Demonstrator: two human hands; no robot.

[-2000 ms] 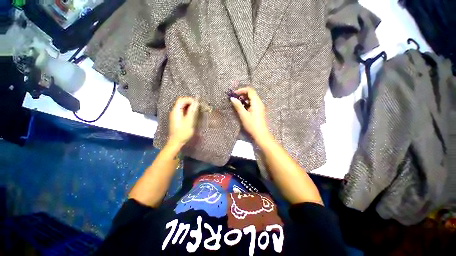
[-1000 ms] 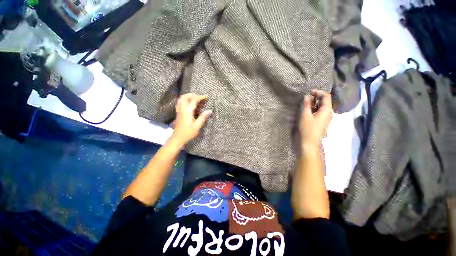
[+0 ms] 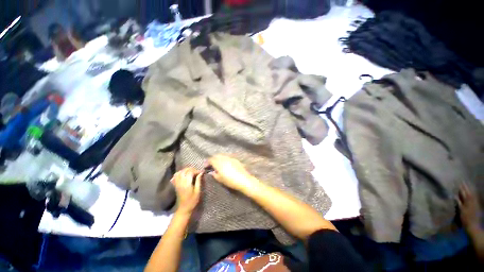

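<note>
A grey-brown tweed suit jacket point(image 3: 233, 127) lies front up on the table, collar away from me, its lower edge at the table's near edge. My left hand point(image 3: 187, 186) pinches the cloth low on the jacket's left side. My right hand point(image 3: 228, 171) reaches across to the same spot, fingertips almost touching my left fingers. A small dark tool, seemingly thread snips point(image 3: 207, 168), shows at my right fingertips, mostly hidden by the hand. The exact cloth part between the fingers is too blurred to tell.
More tweed jackets point(image 3: 392, 143) lie at right, with another person's hand point(image 3: 468, 204) at their edge. A black hanger point(image 3: 333, 110) lies between. Dark garments point(image 3: 395, 42) are at back right. A spray gun point(image 3: 69, 207) with cord, and a black cap point(image 3: 126, 86), are at left.
My right hand has moved left across the jacket to meet my left hand. The view has tilted up, showing more table. Another person's hand has appeared at the right.
</note>
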